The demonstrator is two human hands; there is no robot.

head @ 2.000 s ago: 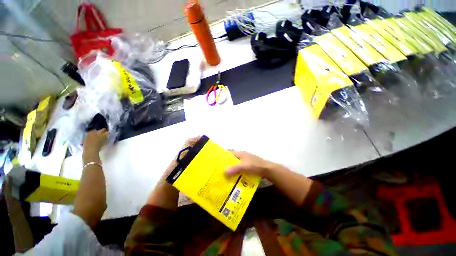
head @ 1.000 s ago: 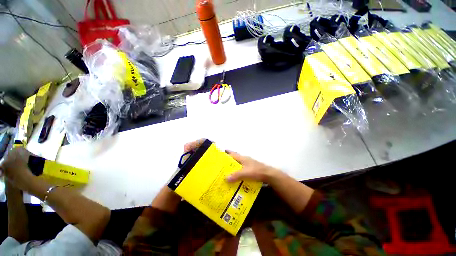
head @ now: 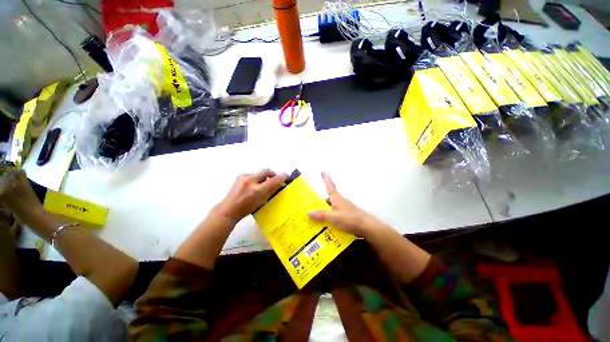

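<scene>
A yellow retail box [head: 294, 230] with a black band at its upper end is held over the table's front edge, its barcode side facing up. My left hand [head: 254, 192] lies over the black end of the box, fingers bent on it, and covers the hang tab. My right hand [head: 340, 212] holds the right side of the box, thumb on the printed face and index finger pointing up. Both hands are bare.
Bagged yellow boxes [head: 438, 113] lean in a row at right, black items behind. Scissors [head: 294, 113], a phone [head: 245, 75], an orange flask [head: 289, 40] and a large plastic bag [head: 127, 100] stand beyond. Another person's arm [head: 73, 234] holds a yellow box at left.
My left hand has moved from under the box onto its black end. The box has tilted steeper. The other person's hand has left the plastic bag and moved to the box at left.
</scene>
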